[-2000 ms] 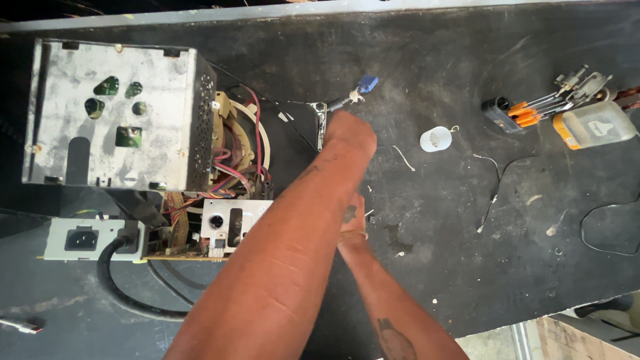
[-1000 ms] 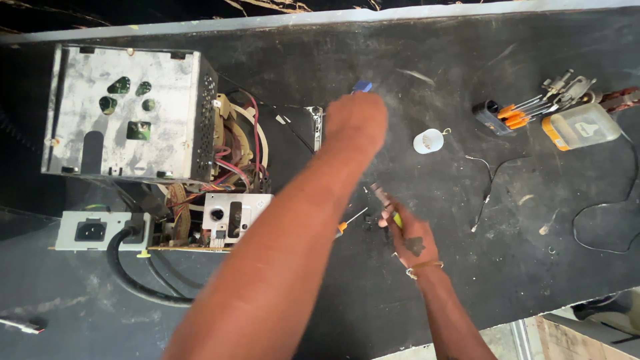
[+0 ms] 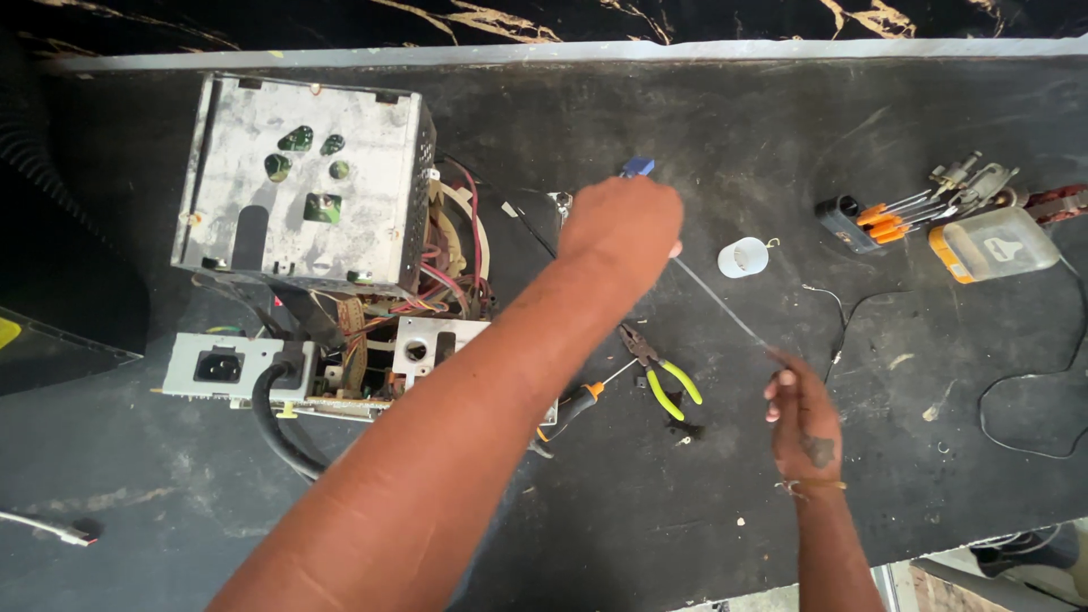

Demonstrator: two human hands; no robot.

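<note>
My left hand (image 3: 625, 217) is closed over a small tool whose blue end (image 3: 638, 167) sticks out above it; the rest is hidden. A thin grey wire (image 3: 722, 299) runs from that hand down to my right hand (image 3: 803, 421), whose fingertips pinch its other end. Between and below my hands lie combination pliers (image 3: 661, 371) with yellow-green handles, jaws up. Beside them a screwdriver (image 3: 580, 405) with a black and orange handle is partly behind my left forearm. To the left stands an opened device with a metal housing (image 3: 297, 183) and exposed wires (image 3: 442, 280).
A white cup-like piece (image 3: 743, 257) lies right of my left hand. Farther right are a black holder (image 3: 847, 224) with orange-handled screwdrivers and a clear plastic container (image 3: 994, 244). Thin black cable (image 3: 986, 408) curves at the right. A thick black cord (image 3: 272, 425) leaves the device.
My right hand has let go of the pliers, which now lie on the table, and has moved right. The wire now spans both hands. My left hand stays near the blue-ended tool.
</note>
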